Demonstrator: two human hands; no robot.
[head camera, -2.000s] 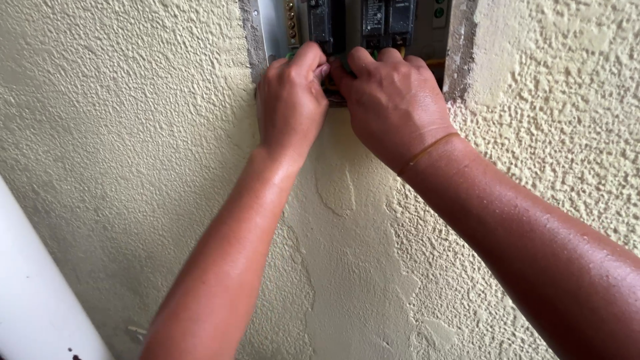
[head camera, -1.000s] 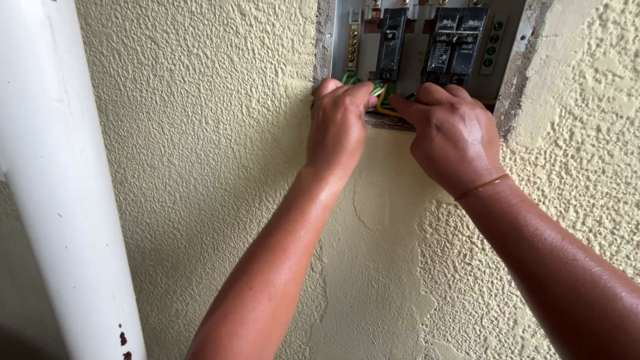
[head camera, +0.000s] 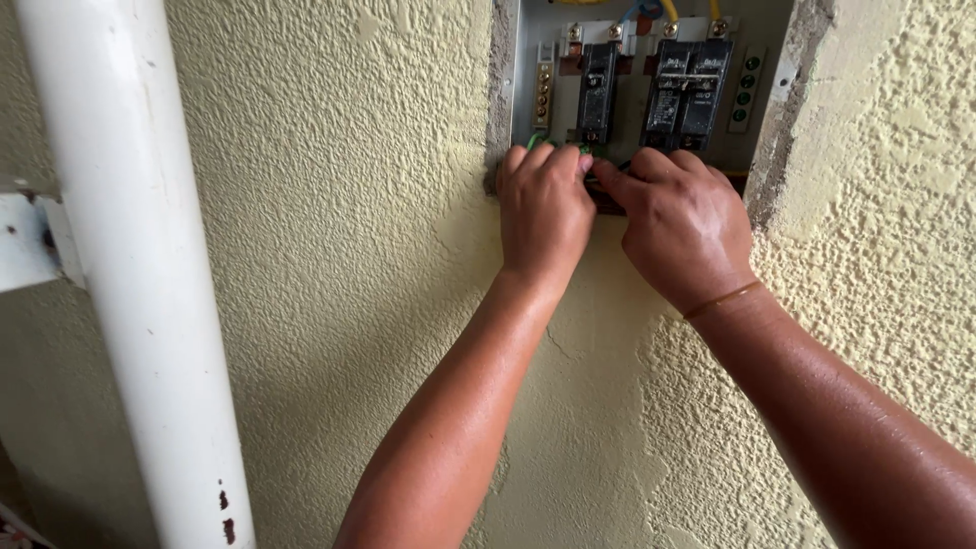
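An open electrical breaker box (head camera: 625, 99) is set in the wall. Its single-pole circuit breaker (head camera: 598, 93) and double-pole circuit breaker (head camera: 688, 95) are black. A brass terminal bar (head camera: 542, 97) stands at the left, a strip with green screws (head camera: 746, 90) at the right. My left hand (head camera: 545, 202) is at the box's lower left, fingers curled on green wires (head camera: 537, 140) below the single breaker. Close beside it, my right hand (head camera: 682, 221) pinches toward the same wires under the double breaker; its fingertips are partly hidden, so what it grips is unclear. A thin band circles the right wrist.
A white painted metal pipe (head camera: 145, 274) with rust spots runs down the left side, with a white bracket (head camera: 34, 240) behind it. Rough yellowish textured wall (head camera: 343, 191) surrounds the box. Yellow wires (head camera: 669, 9) and a blue wire (head camera: 631, 11) enter the breakers from above.
The view has shifted, showing more of the box and pipe. Both hands stay at the box's lower edge; the yellow and green wires seen between them a second ago are now mostly covered by the fingers.
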